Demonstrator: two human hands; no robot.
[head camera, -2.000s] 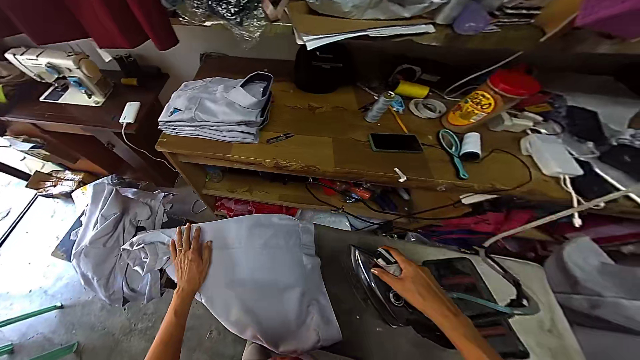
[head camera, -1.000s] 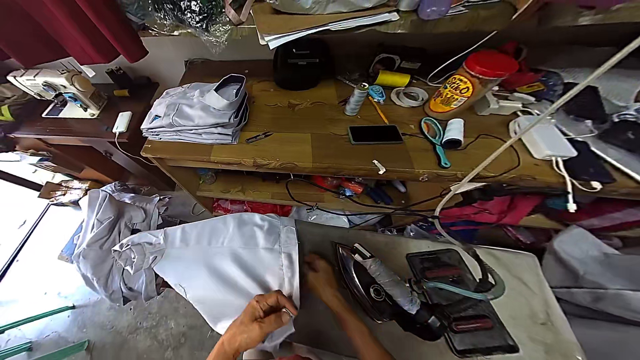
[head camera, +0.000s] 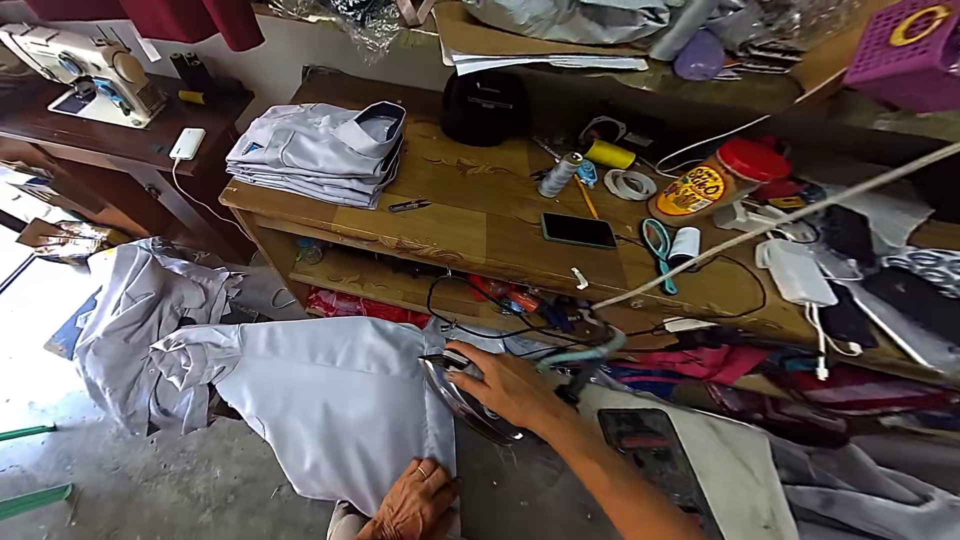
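Observation:
A light grey garment (head camera: 337, 397) lies spread over the ironing surface, its bunched end hanging at the left. My right hand (head camera: 502, 382) grips the handle of a clothes iron (head camera: 469, 409), whose tip is at the garment's upper right edge. Down at the near right corner of the cloth, my left hand (head camera: 420, 499) holds the edge; its fingertips are partly hidden. The dark iron rest (head camera: 652, 457) lies on the board to the right, with no iron on it.
Folded grey shirts (head camera: 319, 154), a phone (head camera: 579, 230), thread snips (head camera: 409, 205) and a plastic jar (head camera: 712, 180) are on the wooden cabinet (head camera: 450, 217). The iron's cord (head camera: 780, 217) crosses in front of it. More grey cloth (head camera: 127, 330) hangs at left; a sewing machine (head camera: 90, 75) stands behind.
My right hand has taken hold of the iron and moved it left from its rest to the garment's edge. My left hand has gone down to the garment's near corner.

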